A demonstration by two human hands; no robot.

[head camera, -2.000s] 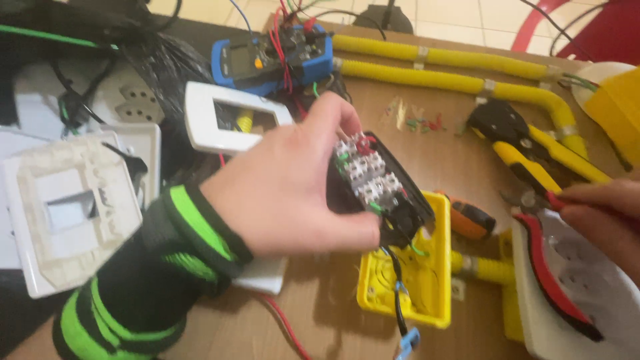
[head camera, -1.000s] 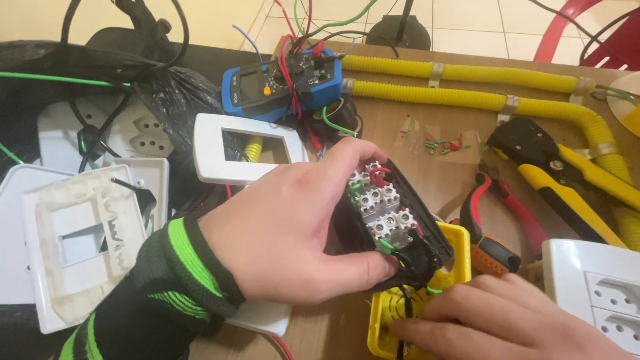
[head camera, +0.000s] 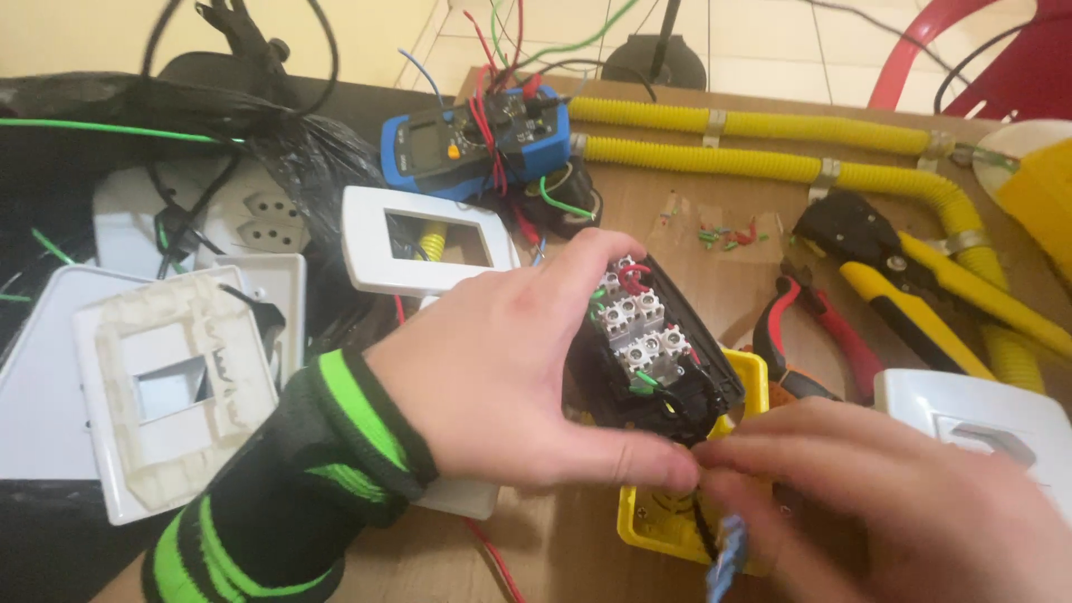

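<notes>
My left hand [head camera: 519, 377] grips a black module frame [head camera: 695, 335] with white screw-terminal modules [head camera: 641, 318], its terminal side up, with red and green wires in it. Beneath it is a yellow electrical box [head camera: 670, 532], partly covered by both hands. My right hand [head camera: 879, 486], blurred, has its fingertips close to my left thumb at the lower end of the frame, over a black cable; whether they pinch it is hidden. A blue-ended piece [head camera: 727, 557] hangs below those fingers.
A blue multimeter [head camera: 477, 138], yellow corrugated conduit [head camera: 745, 159], wire strippers [head camera: 904, 276] and red-handled cutting pliers [head camera: 787, 327] lie behind and to the right. White cover frames [head camera: 364, 243] are on the left, a white socket plate [head camera: 980, 419] at the right. Small wire scraps [head camera: 729, 234] lie behind.
My right hand has left the red-handled pliers, which now lie on the table, and has come to the lower end of the black frame. My left hand still holds the frame.
</notes>
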